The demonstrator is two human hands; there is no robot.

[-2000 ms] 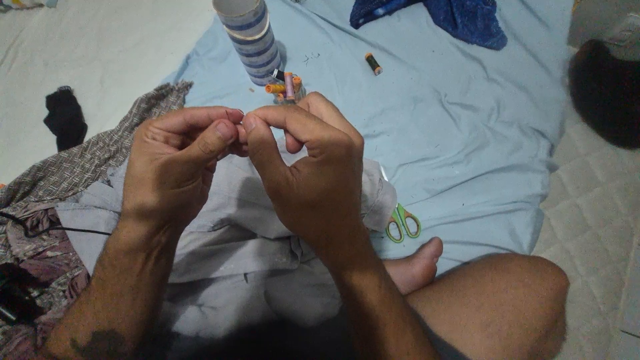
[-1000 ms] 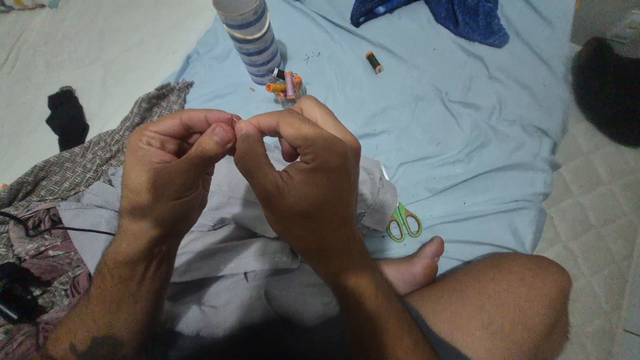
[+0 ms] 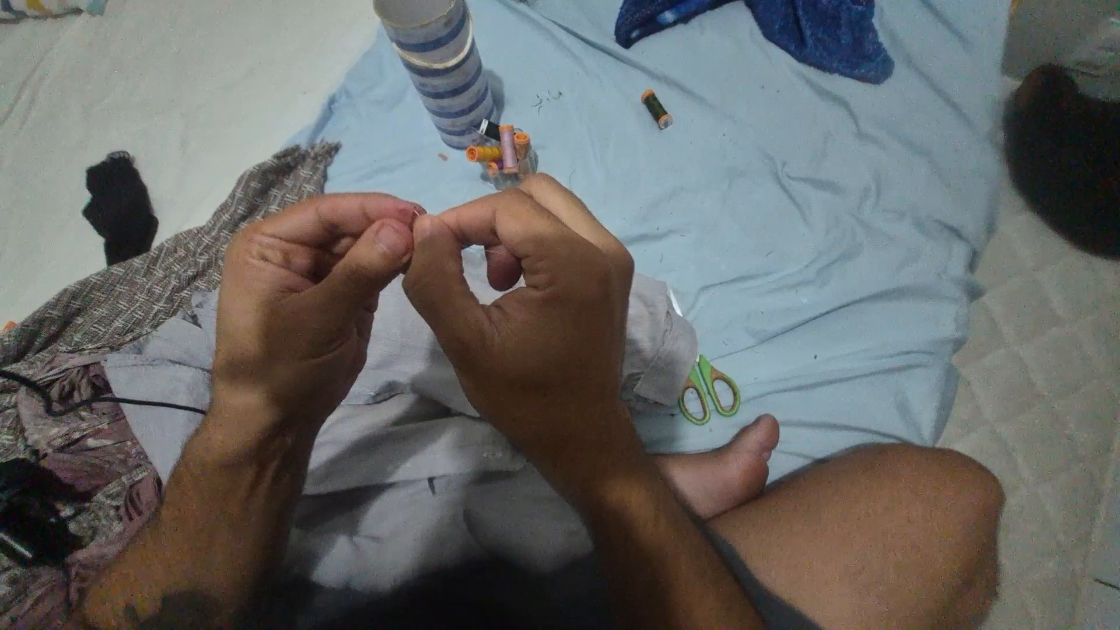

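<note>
My left hand and my right hand meet at their fingertips above my lap. Thumb and index finger of each are pinched together, and a very thin pale thing, too small to tell as needle or thread, shows between the tips. Beneath both hands a light grey cloth lies over my lap. Green-handled scissors rest on the blue sheet, their blades partly hidden by the cloth. Just beyond my right hand, several thread spools fill a small clear container. A dark green thread spool lies farther off.
A blue-striped cylinder stands behind the spools on the light blue sheet. A dark blue cloth is at the top. At left are a black cloth, a patterned fabric and a black cable.
My fingertips, slightly apart two seconds ago, have come together. The scissors and spools have stayed in place.
</note>
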